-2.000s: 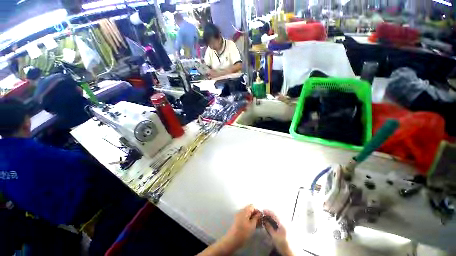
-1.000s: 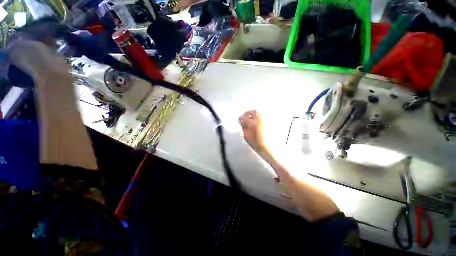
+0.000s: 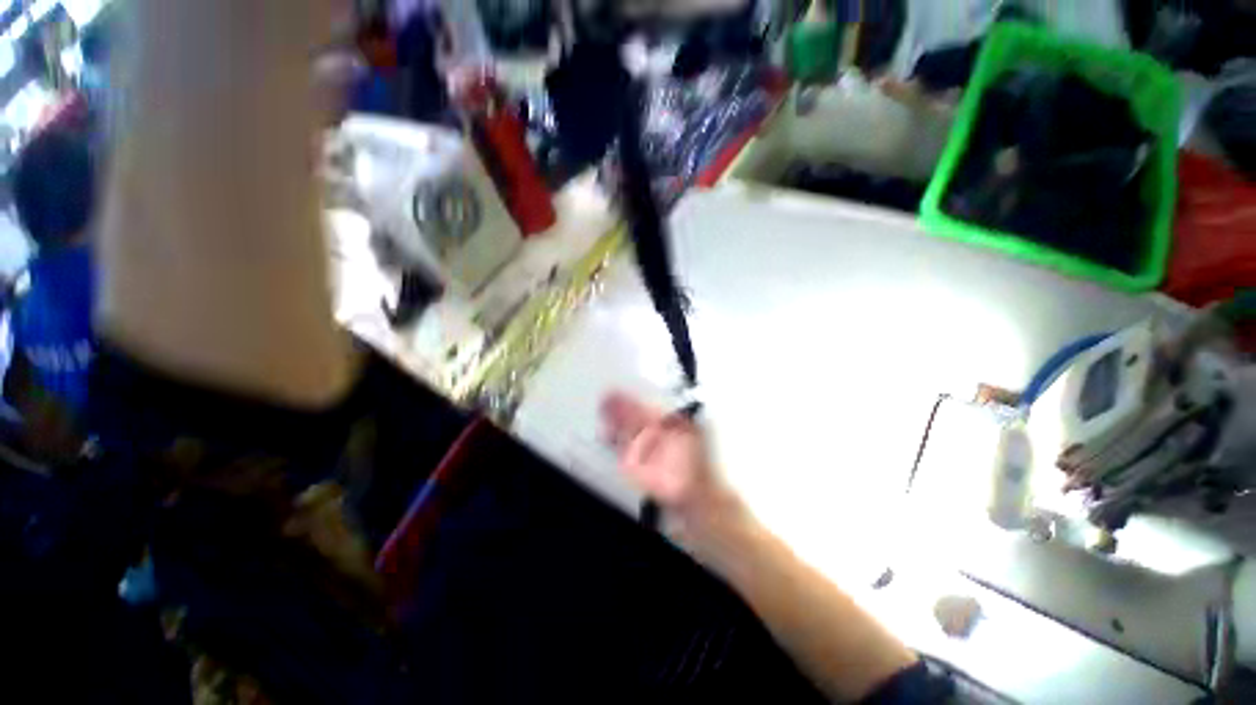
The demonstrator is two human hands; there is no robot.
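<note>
A long, narrow dark strip [image 3: 656, 262] hangs from the top of the picture down to my right hand. My right hand [image 3: 661, 452] is blurred, over the front part of the white table, with its fingers around the strip; a short dark bit shows below the hand. My left forearm [image 3: 221, 207] is raised large and blurred at the left. My left hand is cut off by the top edge, so its hold on the strip is hidden.
The white table [image 3: 799, 303] has a sewing machine [image 3: 1102, 427] at right and another machine [image 3: 434, 207] at left, near a red bottle [image 3: 510, 165] and yellowish strips [image 3: 551, 310]. A green basket [image 3: 950, 207] holds dark pieces behind. A person in blue [image 3: 58, 324] is at far left.
My left arm has risen, and the strip now hangs steeply instead of curving across the table. My right hand, earlier apart from the strip, is now on it. The view has shifted.
</note>
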